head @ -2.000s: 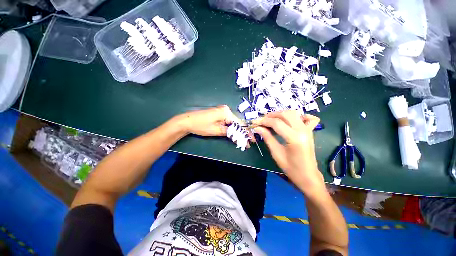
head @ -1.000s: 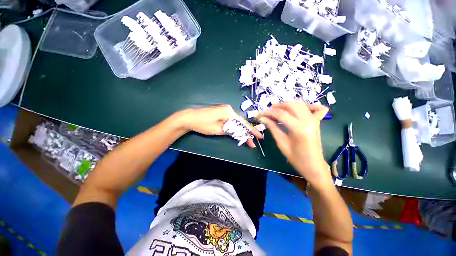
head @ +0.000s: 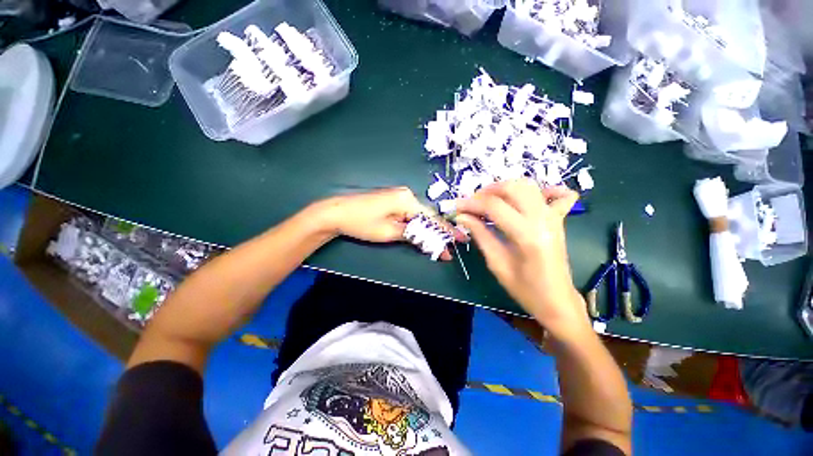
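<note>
My left hand (head: 385,216) is closed around a batch of white-headed parts (head: 428,236), their heads side by side and a thin stem sticking out below. My right hand (head: 513,233) is just right of it, thumb and fingertips pinched at the front edge of the loose pile. A small white-headed part shows at its fingertips; its exact grip is too small to tell. The tangled pile of white-headed parts (head: 504,134) lies behind both hands. A blue barrel of a tool (head: 578,207) shows partly beside my right hand.
Blue-handled pliers (head: 619,280) lie at right. A white roll (head: 724,245) and small tub (head: 780,227) are further right. A clear packing box (head: 209,107) with rows of parts and an empty lid (head: 120,67) stand at left. Clear parts tubs (head: 570,55) line the back right.
My right hand has moved slightly away from the held batch towards the pile since the oldest frame. My left hand stays nearly in place with the batch. The whole view shifts slightly.
</note>
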